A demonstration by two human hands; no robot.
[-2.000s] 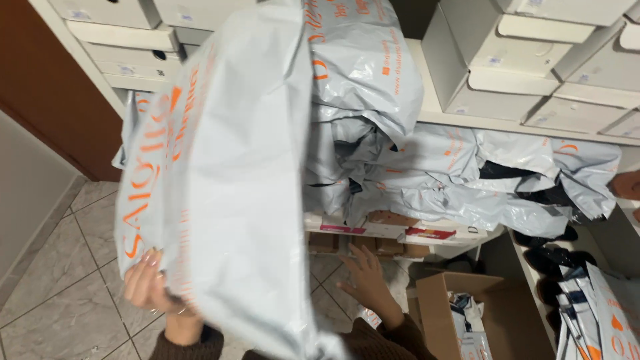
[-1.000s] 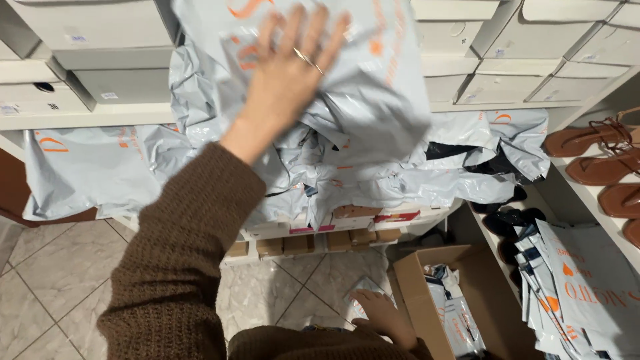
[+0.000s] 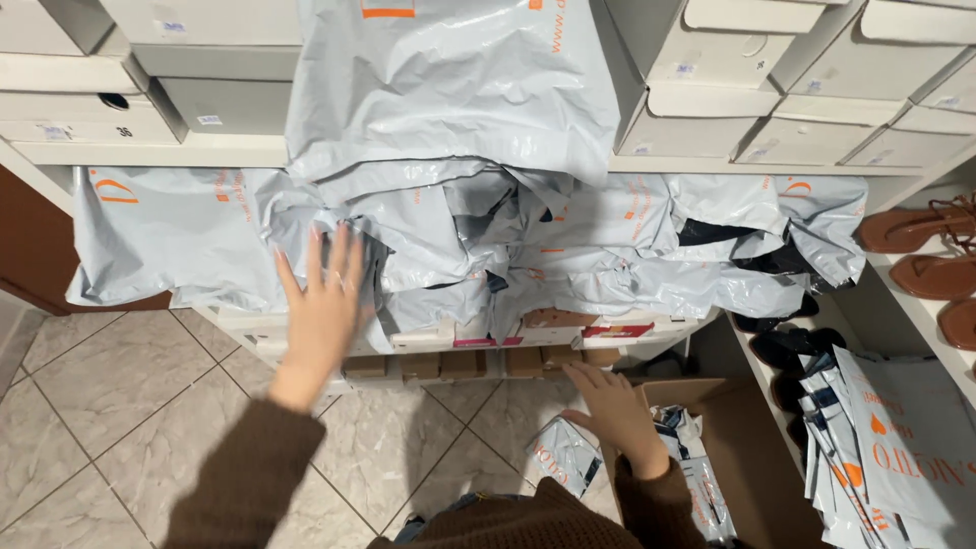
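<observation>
My left hand (image 3: 324, 293), its fingers spread, holds nothing and is over the front of a row of grey plastic mailing bags (image 3: 564, 267) with orange print. Whether it touches them I cannot tell. My right hand (image 3: 610, 404) is low on the right, empty and with its fingers apart, near the cardboard box. Above my left hand a large filled grey mailing bag (image 3: 457, 91) lies on top of the others at the shelf. At the left end is another filled bag (image 3: 183, 229). Dark material shows through openings in some bags.
White and grey shoe boxes (image 3: 694, 122) line the shelf. An open cardboard box (image 3: 747, 450) on the floor holds folded bags. To the right are a stack of flat mailing bags (image 3: 900, 450) and brown sandals (image 3: 923, 276) on shelves. A folded bag (image 3: 568, 457) lies on the tiled floor.
My left hand gripped a large bag at first, then lay spread on a bag at the shelf; now it is off that bag and lower. My right hand stays low on the right.
</observation>
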